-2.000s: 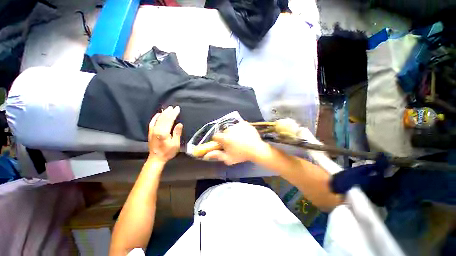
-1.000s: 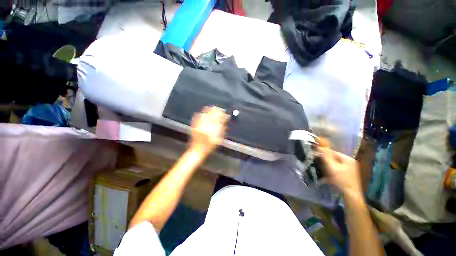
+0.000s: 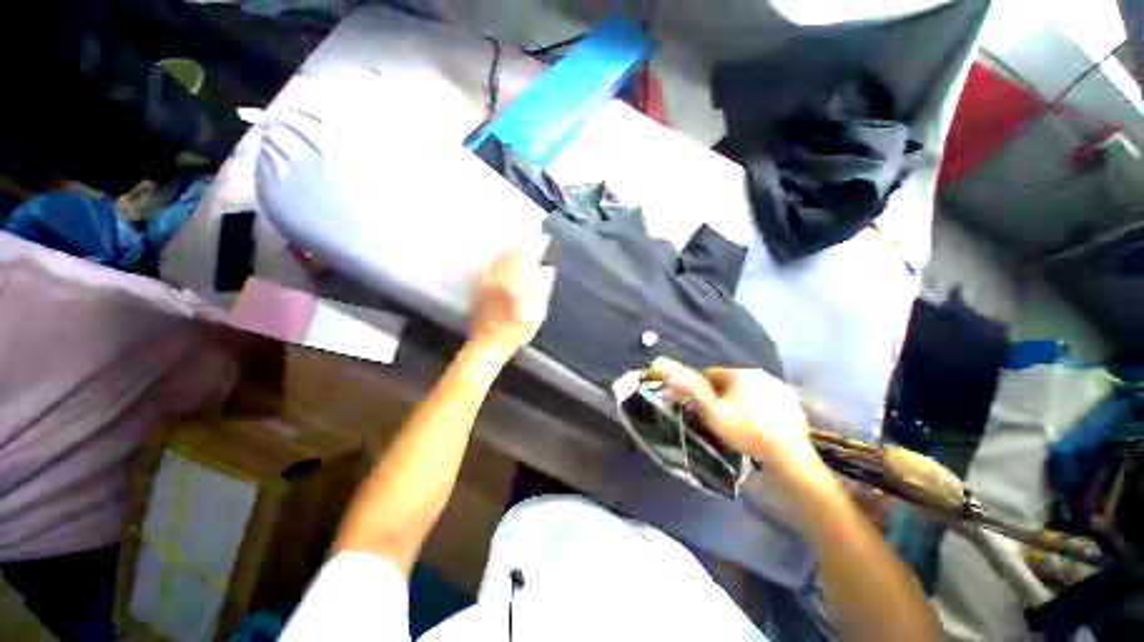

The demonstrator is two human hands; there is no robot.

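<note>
A dark grey garment (image 3: 627, 282) lies over the pale padded board (image 3: 376, 207), with a small white round spot near its right part. My left hand (image 3: 512, 299) is at the garment's left end, blurred; whether its fingers hold the cloth cannot be told. My right hand (image 3: 753, 414) is closed on the handle of the steam iron (image 3: 684, 439). The iron is tilted, its frame at the garment's near edge, right of the white spot. The iron's sole is not clearly visible.
A brown hose bundle (image 3: 916, 474) runs right from the iron. A crumpled black garment (image 3: 828, 169) and a blue box (image 3: 571, 94) lie on the far side. A pink-and-white card (image 3: 314, 321) is below the board. A cardboard box (image 3: 238, 514) stands lower left beside pink cloth (image 3: 88, 389).
The view has turned and shifted. The iron went from the garment's middle to its right end, then back left to its near edge. My left hand moved to the garment's left end.
</note>
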